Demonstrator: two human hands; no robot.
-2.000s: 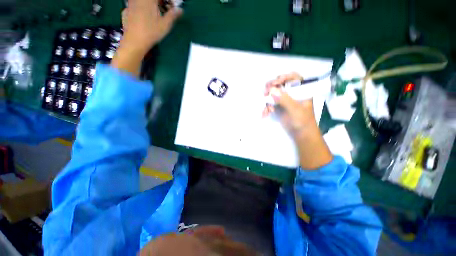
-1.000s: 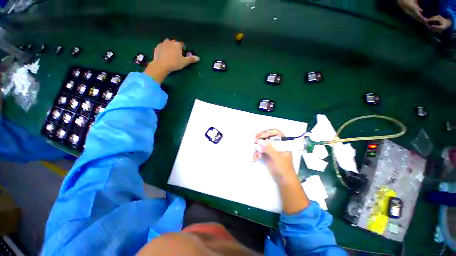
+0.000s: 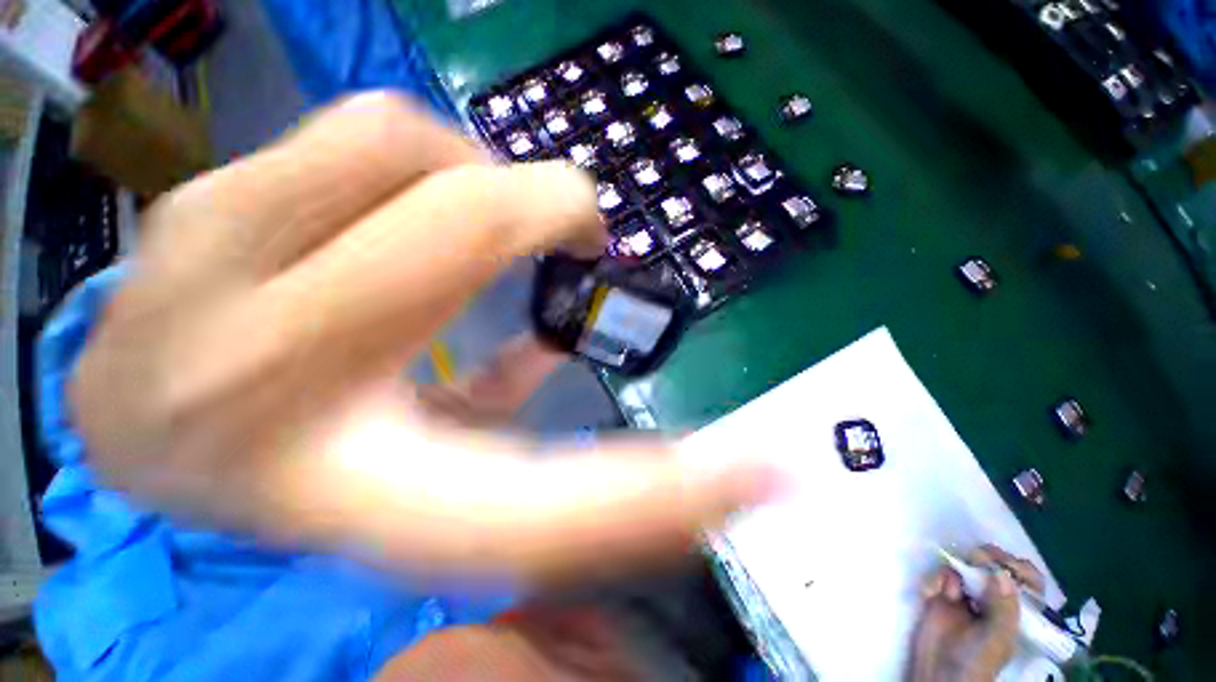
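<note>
My left hand (image 3: 254,333) is large, close to the camera and blurred. It holds up a black watch housing (image 3: 627,324) by the curled fingers, with a pale rectangle and a yellow strip showing; the exact grip is partly unclear. My right hand (image 3: 967,626) is at the lower right over the white paper sheet (image 3: 800,533), holding the dispensing syringe (image 3: 1047,632) like a pen. Its tip points up and left. Another watch housing (image 3: 860,445) lies on the sheet, apart from both hands.
The black blister tray (image 3: 640,133) with rows of housings lies beyond my left hand. More housings, such as one nearby (image 3: 978,275), are spaced over the green mat (image 3: 907,120). Another dark tray (image 3: 1114,80) shows at the upper right. A cardboard box (image 3: 144,129) is at the upper left.
My left hand has left the row of housings and come close to the camera with a housing. The view has turned and shifted. My right hand still holds the syringe over the sheet.
</note>
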